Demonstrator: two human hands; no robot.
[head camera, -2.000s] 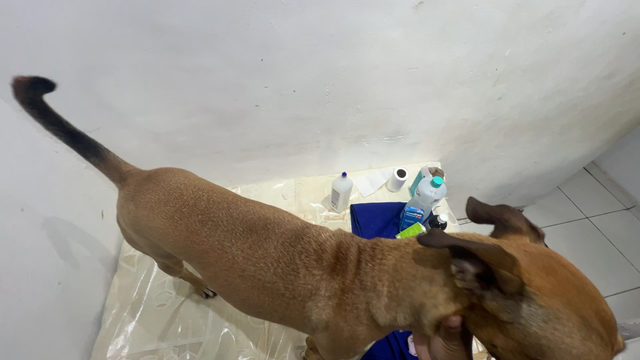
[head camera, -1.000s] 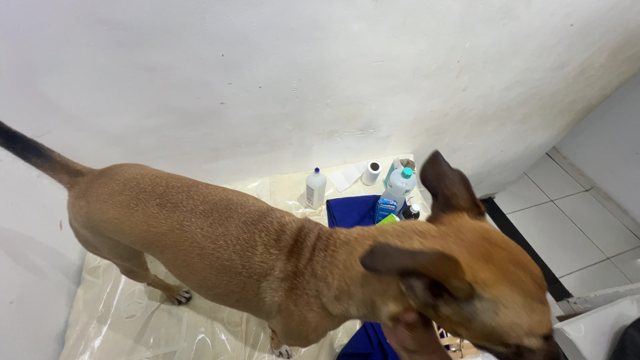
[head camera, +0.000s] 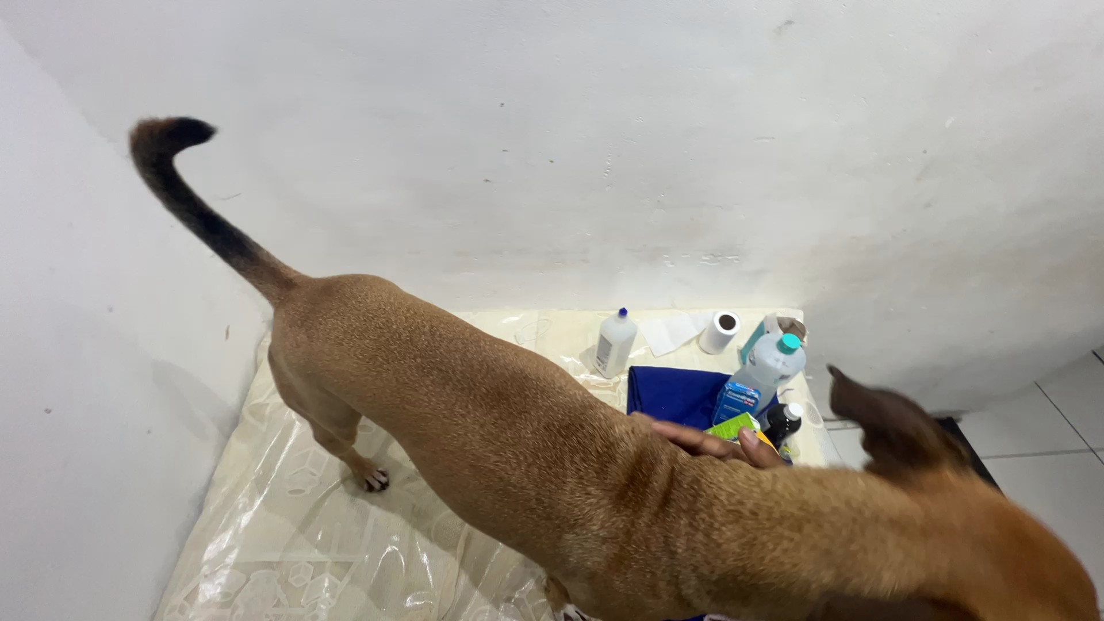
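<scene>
A brown short-haired dog (head camera: 517, 431) stands across the view, its dark-tipped tail raised at left and its head partly cut off at lower right. Fingers of what looks like my right hand (head camera: 711, 442) lie against the far side of its shoulders; the rest of that hand and its arm are hidden behind the dog. My left hand is out of view. Just beyond the fingers are a green box (head camera: 735, 426), a blue box (head camera: 736, 403) and a dark bottle with a white cap (head camera: 783, 423). A folded blue cloth (head camera: 673, 391) lies beside them.
A glossy patterned plastic cover (head camera: 285, 552) lies under the dog. Near the wall (head camera: 604, 172) stand a white bottle with a blue tip (head camera: 615, 345), a white paper roll (head camera: 718, 333) and a clear bottle with a teal cap (head camera: 769, 366). Floor tiles (head camera: 1026, 423) show at right.
The visible hand was under the dog's neck in both earlier frames; its fingers now show over the far side of the shoulders. The dog's head has turned, and its tail is curled up.
</scene>
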